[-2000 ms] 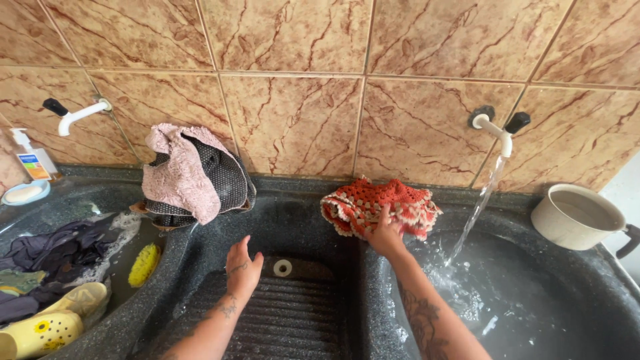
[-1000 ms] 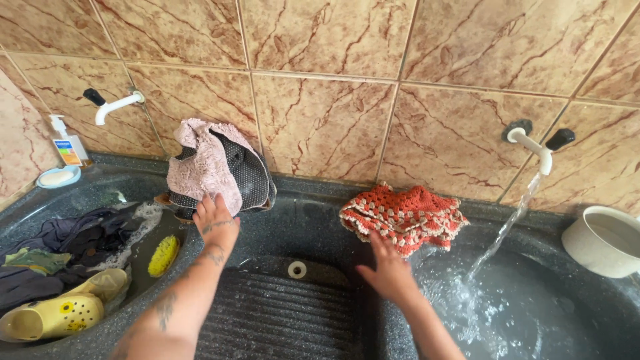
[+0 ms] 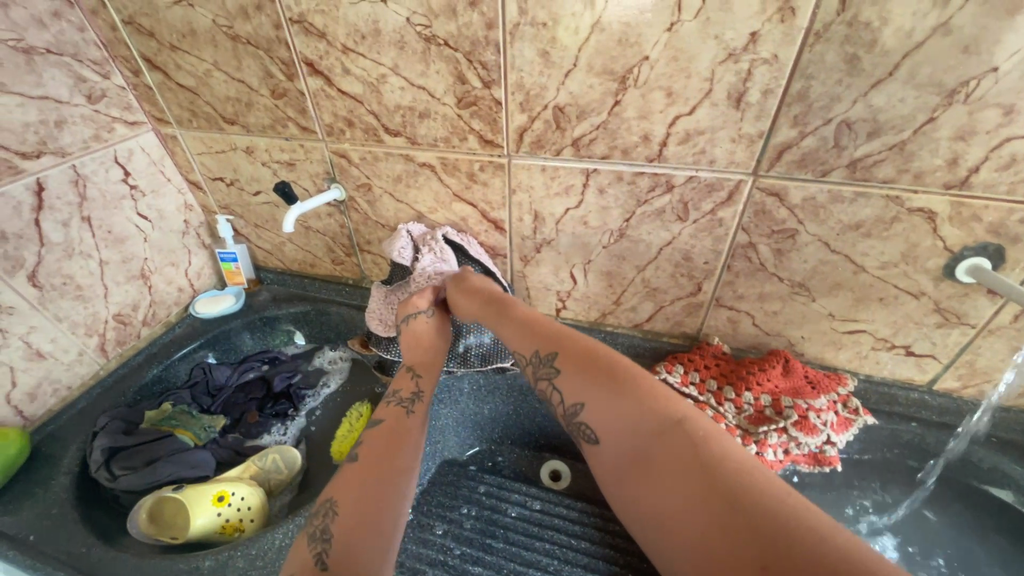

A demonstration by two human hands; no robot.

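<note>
My left hand (image 3: 424, 310) and my right hand (image 3: 472, 298) are close together, both gripping the bunched pink cloth (image 3: 386, 308) at the back rim of the sink. Beneath and beside that cloth lies a black textile with white dots (image 3: 480, 346), leaning on the tiled wall. A red and cream crocheted piece (image 3: 768, 400) rests on the ridge before the right basin, away from both hands. Below my hands is the ribbed washboard (image 3: 504, 512) of the middle basin. The fingertips are partly hidden in the folds.
Dark wet clothes (image 3: 240, 392), yellow clogs (image 3: 200, 512) and a yellow-green scrub brush (image 3: 350, 430) are in the left basin. Behind it stand a soap dish (image 3: 218, 304), a pump bottle (image 3: 232, 260) and a white tap (image 3: 314, 204). A stream of water (image 3: 952, 448) falls into the right basin.
My right hand has left the crocheted piece and moved left to the pink cloth, where my left hand has also closed. The view has swung left.
</note>
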